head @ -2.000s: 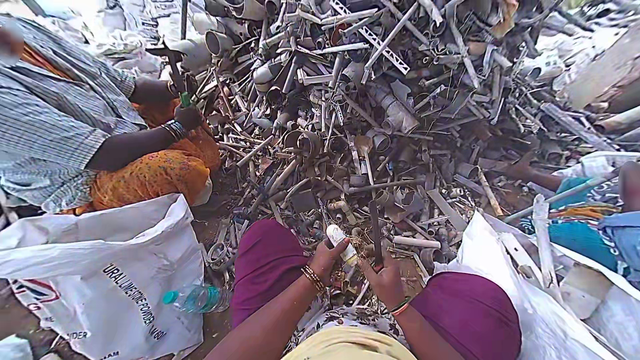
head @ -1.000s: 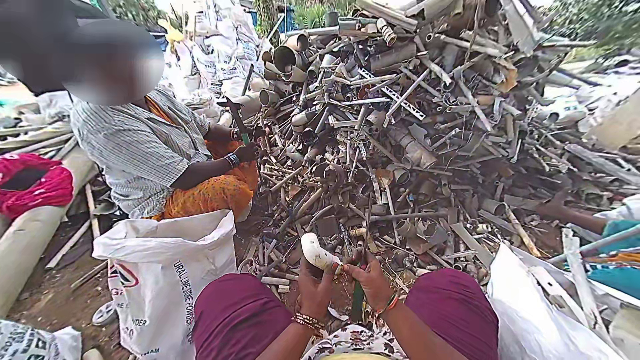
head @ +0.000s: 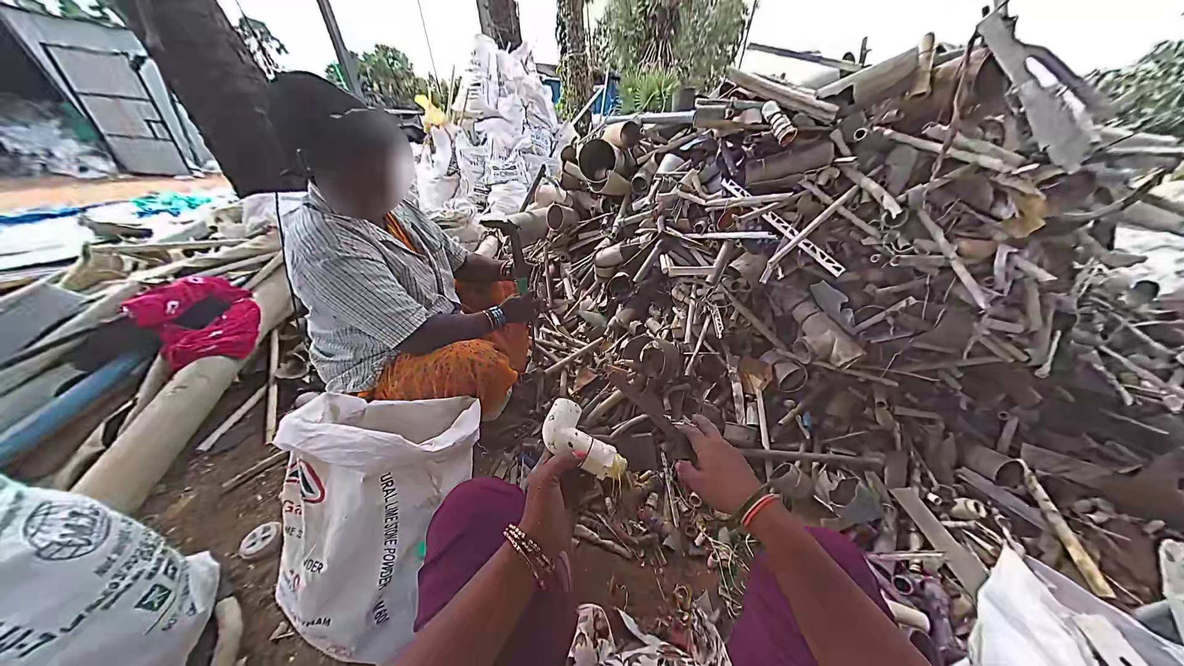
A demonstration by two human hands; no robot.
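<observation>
My left hand (head: 552,495) holds a short white plastic pipe with an elbow fitting (head: 581,440), tilted, its elbow up and to the left. The pipe's lower right end looks rough and yellowish. To the right, my right hand (head: 717,465) is closed on a dark, flat-bladed tool (head: 652,404), its blade pointing up and left toward the pipe; the handle is mostly hidden by the fingers. Blade and pipe appear apart. Beyond both hands rises a big heap of scrap plastic pipes (head: 823,324).
A co-worker (head: 370,287) sits at the left, holding a similar tool. A white woven sack (head: 370,518) stands open left of my knee, another lies at the far left (head: 102,583), and white sacking (head: 1045,610) is at the lower right. Long pipes (head: 185,416) lie left.
The view has tilted up and turned left. The white pipe has turned in my left hand, its elbow now up and its other end toward my right hand.
</observation>
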